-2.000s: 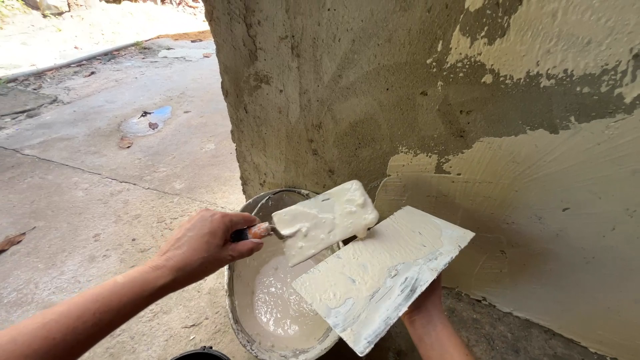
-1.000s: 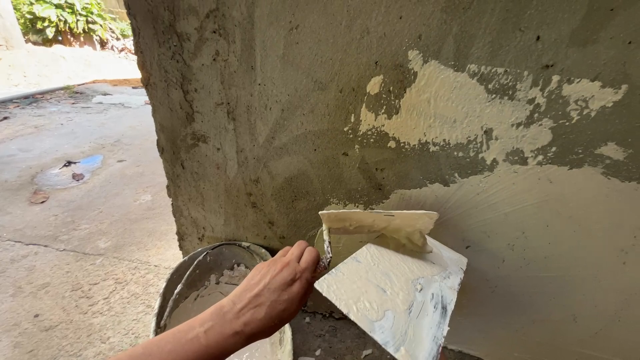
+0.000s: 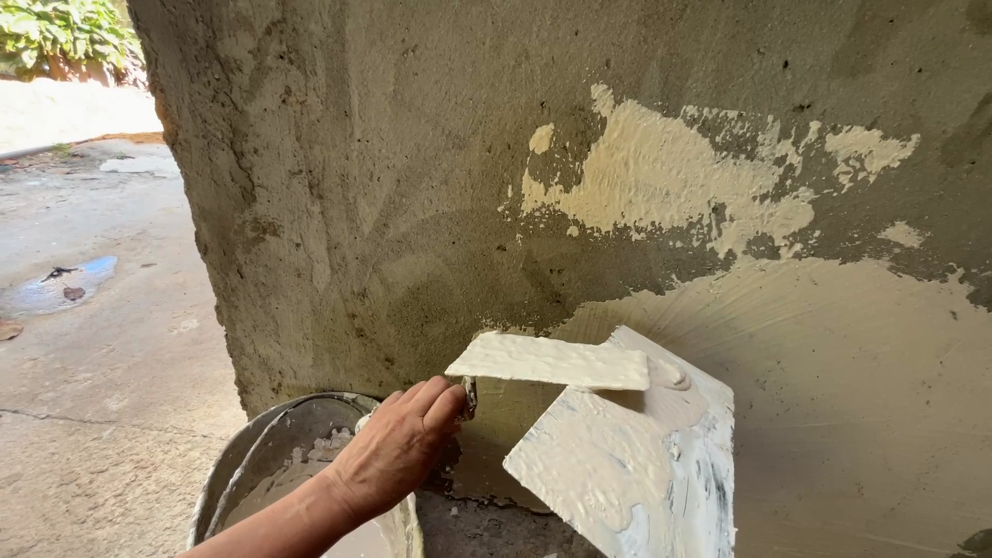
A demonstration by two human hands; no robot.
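My left hand (image 3: 403,446) is closed around the handle of a plastering trowel (image 3: 554,360), whose flat blade is coated with cream-coloured plaster. The blade lies over the upper edge of a square plasterer's hawk (image 3: 628,457); whether they touch is unclear. Wet plaster covers much of the hawk's face, with white and grey streaks at its right side. My right hand is out of view, below or behind the hawk. Under my left forearm stands a bucket (image 3: 271,465) with plaster inside.
A rough concrete wall (image 3: 349,194) rises in front, its lower right spread with smooth plaster (image 3: 837,387) and a ragged patch (image 3: 659,170) above that. To the left lies a concrete floor (image 3: 101,372) with a small puddle (image 3: 66,283). Leafy plants grow at the far upper left.
Two seconds ago the plaster-loaded trowel was over the bucket beside the hawk, and part of my right hand showed under the hawk. The blade has since turned at the hawk. The view has shifted toward the wall.
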